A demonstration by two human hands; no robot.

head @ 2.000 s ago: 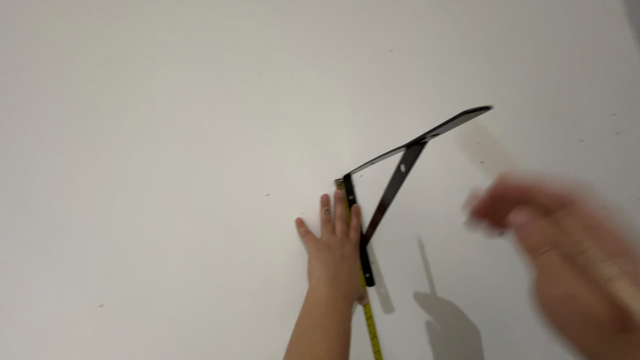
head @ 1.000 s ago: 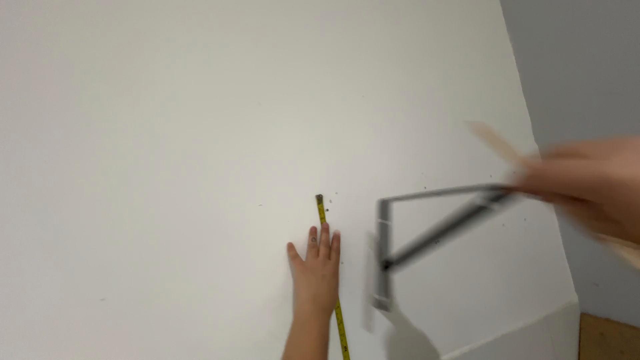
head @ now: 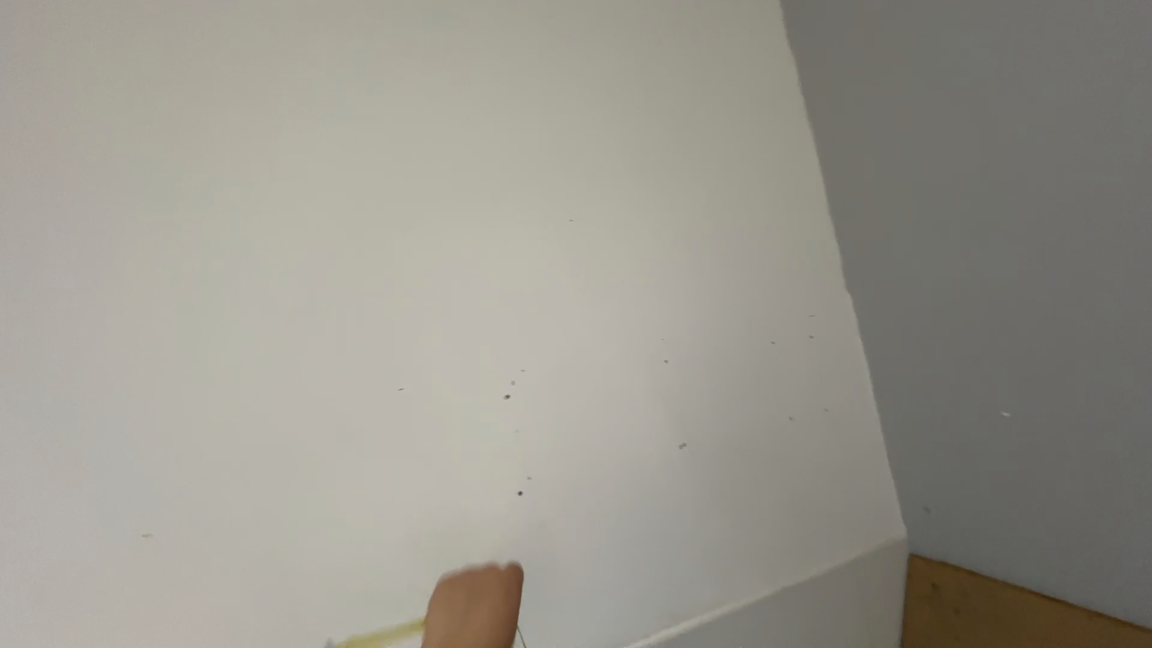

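At the bottom edge of the head view, my left hand (head: 472, 607) is curled into a fist around a yellow tape measure blade (head: 382, 634). The blade sticks out to the left of the fist, slightly blurred, and its tip lies at the lower edge of the picture. A thin dark line shows just right of the wrist. My right hand is out of view, and so is the black metal bracket.
A white wall (head: 405, 225) with several small dark holes and marks (head: 519, 493) fills most of the view. It meets a grey wall (head: 990, 270) on the right. A brown wooden surface (head: 990, 598) shows at the lower right corner.
My left hand has come off the wall, where it lay flat on the tape blade, and has closed on the blade lower down. My right hand and the black bracket have left the view.
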